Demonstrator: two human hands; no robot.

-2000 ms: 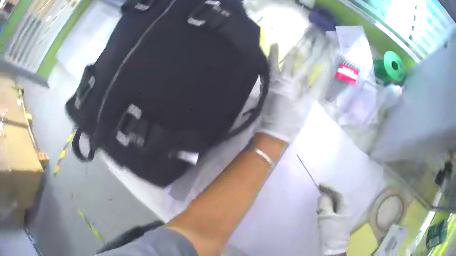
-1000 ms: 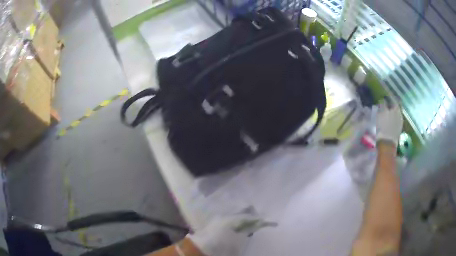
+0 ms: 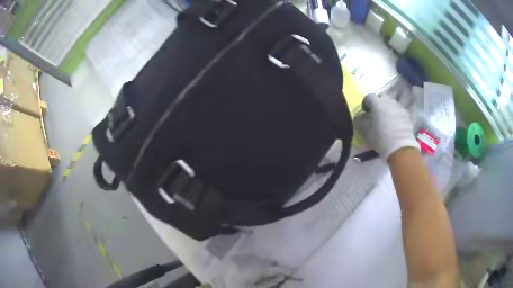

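Observation:
A large black bag (image 3: 242,118) with a zipper, straps and metal rings lies on the white bench (image 3: 360,236) and covers much of it. My right hand (image 3: 388,124), in a white glove, is just right of the bag, over a yellow sheet (image 3: 352,90). Its fingers are bent, with a dark fingertip. A clear, shiny item (image 3: 387,87) lies at the fingers; whether they grip it is unclear. A dark thin tool (image 3: 367,156) lies below the hand. My left hand cannot be made out; the bottom edge shows a blurred greyish patch and thin dark pieces.
Green spool (image 3: 475,140), red-and-white label (image 3: 428,140) and papers (image 3: 440,107) lie at the right. White bottles (image 3: 340,14) stand at the back. Cartons (image 3: 22,152) and yellow-black floor tape (image 3: 77,156) are at the left. A black strap-like piece (image 3: 149,275) shows at the bottom.
The view has shifted and the bag looks larger. My right hand has moved from beside the spool toward the bag and yellow sheet. The left forearm has nearly left the picture.

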